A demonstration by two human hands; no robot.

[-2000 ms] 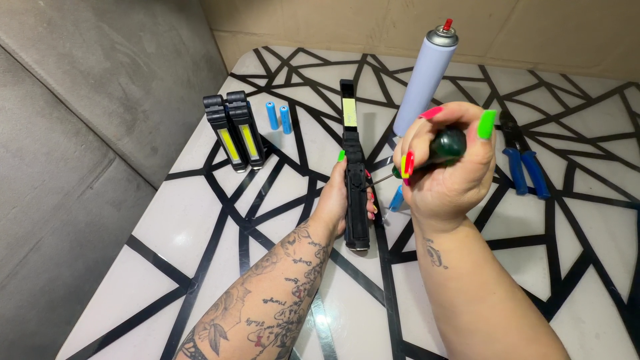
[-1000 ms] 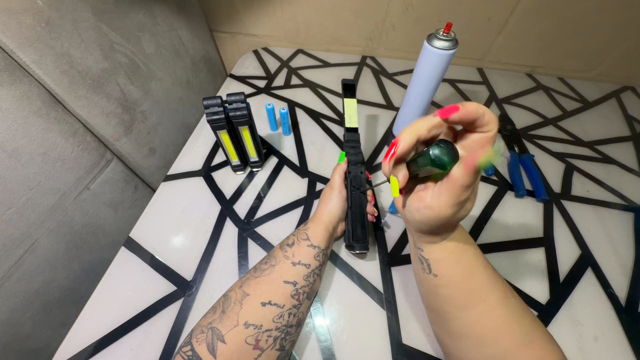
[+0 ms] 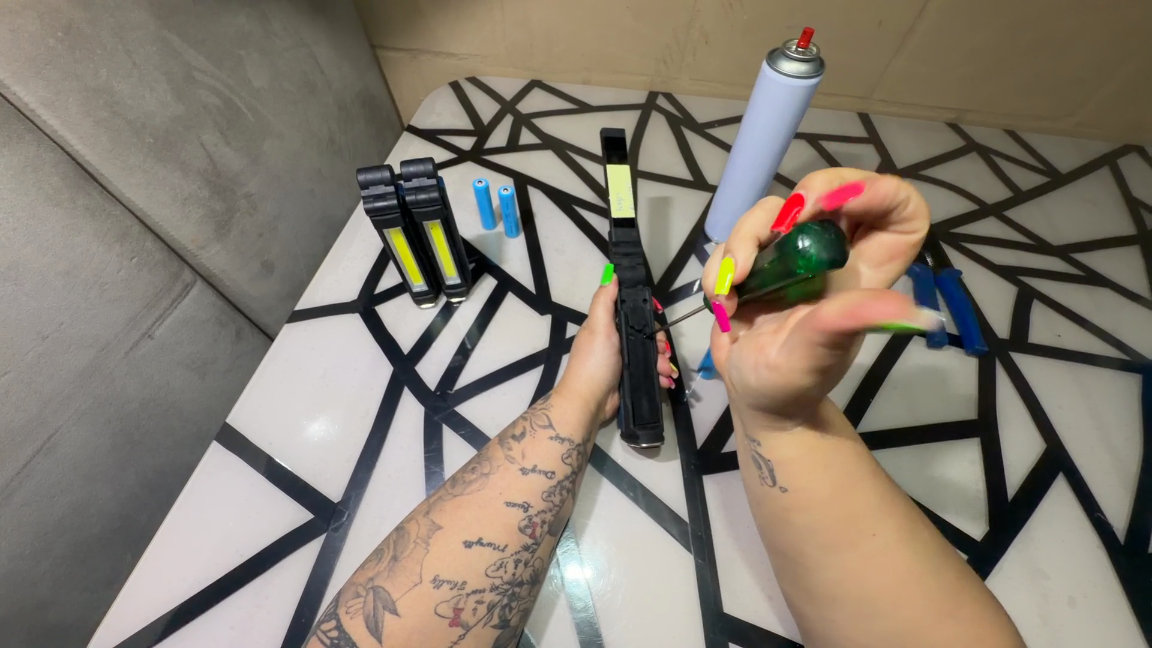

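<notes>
My left hand (image 3: 605, 346) grips a black folding work light (image 3: 637, 369), unfolded and upright, with its inner side facing me and a pale yellow strip on its upper part. In my right hand (image 3: 810, 315) is a screwdriver with a green translucent handle (image 3: 792, 261). Its thin shaft slants down to the left, and the tip meets the middle of the light's body. The right thumb stands away from the handle while the other fingers stay around it. Something blue (image 3: 707, 364) lies partly hidden between my hands.
Two similar folded work lights (image 3: 405, 261) stand at the left, beside two blue cylindrical batteries (image 3: 497, 207). A pale spray can (image 3: 765, 135) with a red nozzle stands behind my right hand. Blue-handled pliers or cutters (image 3: 958, 310) lie at the right. A grey padded surface (image 3: 135, 225) borders the table's left side.
The fingers of my right hand have shifted around the screwdriver handle, and the thumb has swung away from it. My left hand and the light have stayed in place.
</notes>
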